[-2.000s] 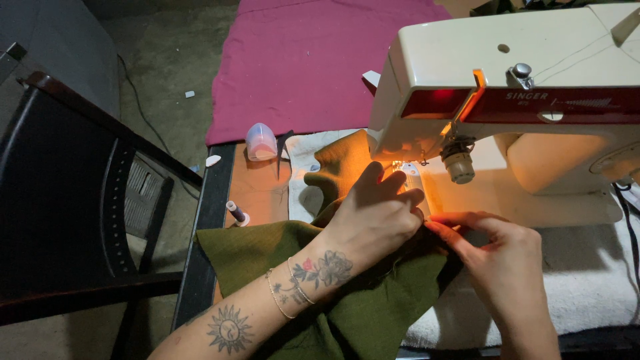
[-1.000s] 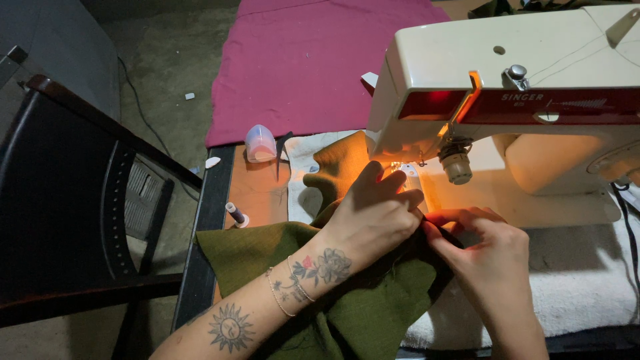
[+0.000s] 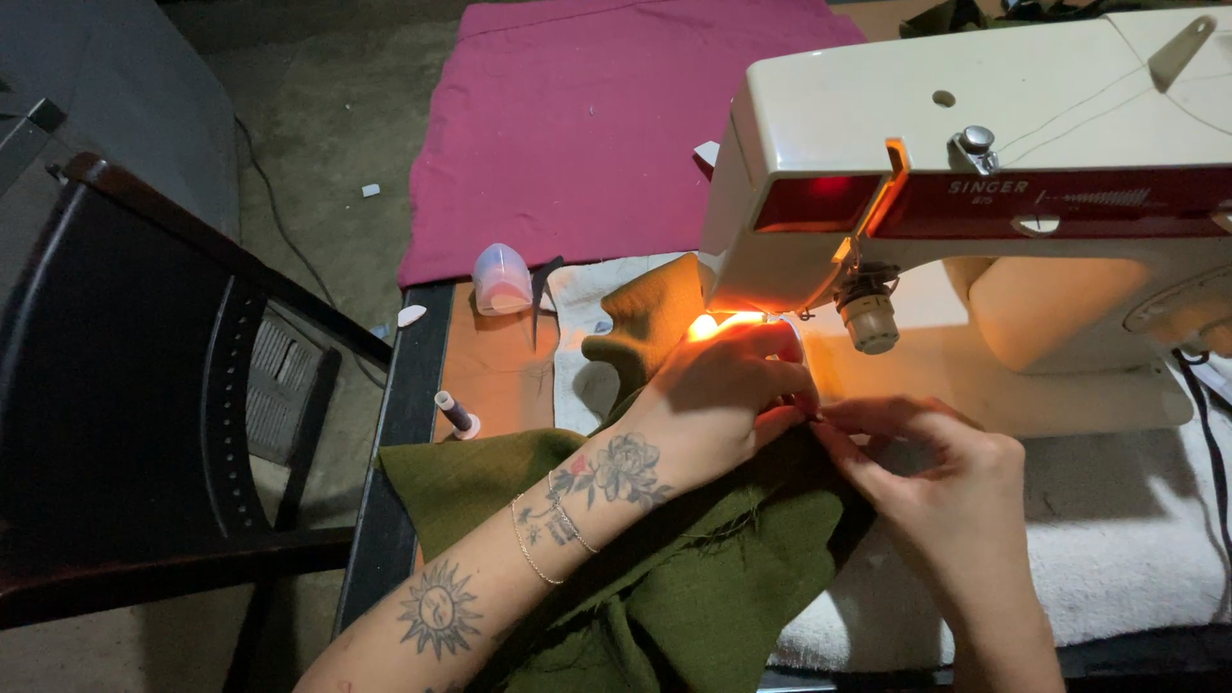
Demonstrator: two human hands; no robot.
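Observation:
Olive green woven fabric (image 3: pixel 712 577) with frayed edges lies across the table's front and runs up to the Singer sewing machine (image 3: pixel 866 106), whose lamp glows orange. My left hand (image 3: pixel 722 404) is on the cloth just below the needle area, its fingers curled on the fabric edge; it hides the presser foot and needle. Thumb and forefinger of my right hand (image 3: pixel 934 462) pinch the same edge, close to the left fingertips. A folded-over part of the cloth reaches up to the left of the machine head.
Magenta cloth (image 3: pixel 597 135) covers the table's far side. A clear plastic container (image 3: pixel 502 279), a thread spool (image 3: pixel 456 416) and a white chalk-like piece (image 3: pixel 412 316) are at the left. Whitish cloth (image 3: pixel 1107 539) lies under the machine. A black chair (image 3: pixel 115 356) stands beside the table.
My right hand has shifted slightly along the fabric edge and its fingers have changed their pinch. My left hand stays nearly in place on the cloth.

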